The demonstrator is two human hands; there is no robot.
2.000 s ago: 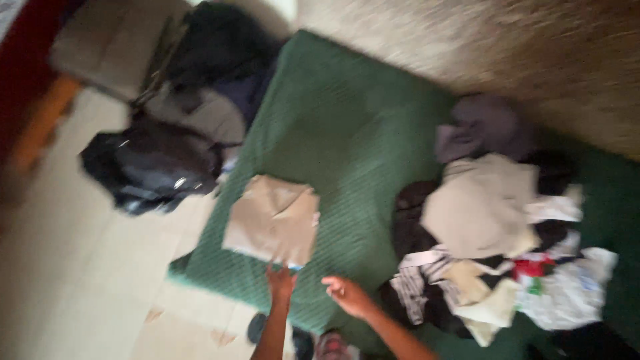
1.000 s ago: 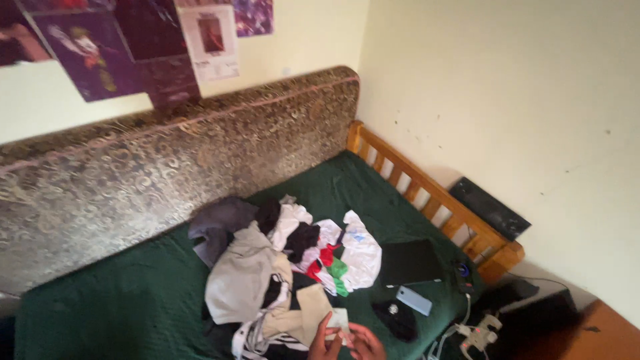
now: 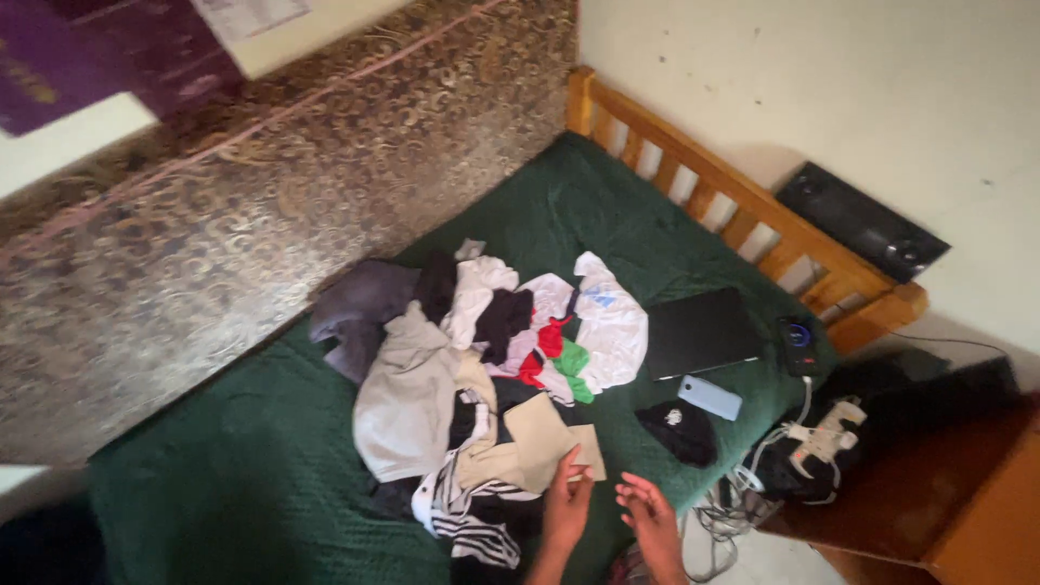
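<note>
My left hand (image 3: 568, 497) is at the lower edge of a heap of clothes, its fingertips beside or over a beige cloth (image 3: 538, 435); whether they touch it I cannot tell. My right hand (image 3: 646, 508) hovers over the green bedcover (image 3: 227, 479) with fingers apart and nothing in it. Around the beige cloth lie a light grey garment (image 3: 410, 398), a black and white striped garment (image 3: 475, 528), a dark grey garment (image 3: 370, 305), a white garment (image 3: 609, 333) with a light blue mark, and red and green fabric (image 3: 573, 366).
A closed black laptop (image 3: 703, 333), a light blue phone (image 3: 710, 397), a black cap (image 3: 678, 431) and a dark phone on a cable (image 3: 800, 345) lie right of the heap. A wooden bed rail (image 3: 731, 191), a patterned mattress (image 3: 325, 154) on its side and a power strip (image 3: 829, 439) border the bed.
The view has swung from the folded beige cloth to the clothes heap. One second ago my hands were together at a small pale item; now they are apart.
</note>
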